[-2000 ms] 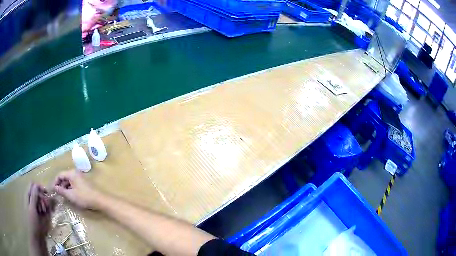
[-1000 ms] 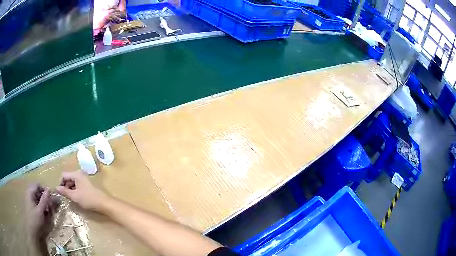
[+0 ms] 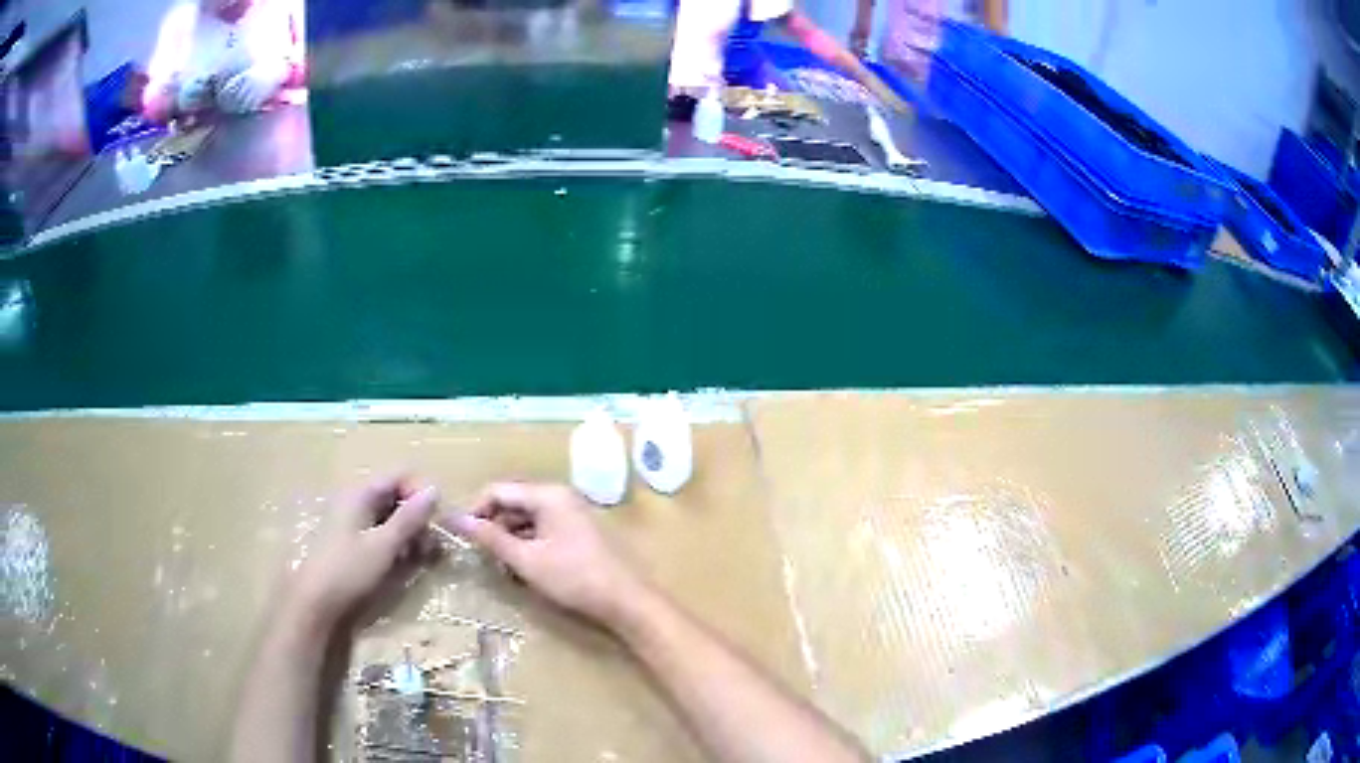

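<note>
My left hand (image 3: 370,549) and my right hand (image 3: 540,540) are close together over the bench, fingertips nearly meeting. A thin pale stick (image 3: 451,534) shows between them, its end at my right fingertips. My left fingers are pinched, and what they hold is too small to tell. Below my hands lies a brown and clear glue block (image 3: 425,730) with several pale sticks and a white blob on it. Two white glue bottles (image 3: 600,459) stand side by side beyond my right hand, one with a dark round mark.
The bench (image 3: 880,492) is covered in tan cardboard. A green conveyor belt (image 3: 448,298) runs behind it. Blue trays (image 3: 1074,164) are stacked across the belt, where people's arms show. A flat piece lies far right.
The view has swung left, so the hands, bottles and block now appear nearer the middle. The blue trays at the lower right are out of view. Both hands remain close together.
</note>
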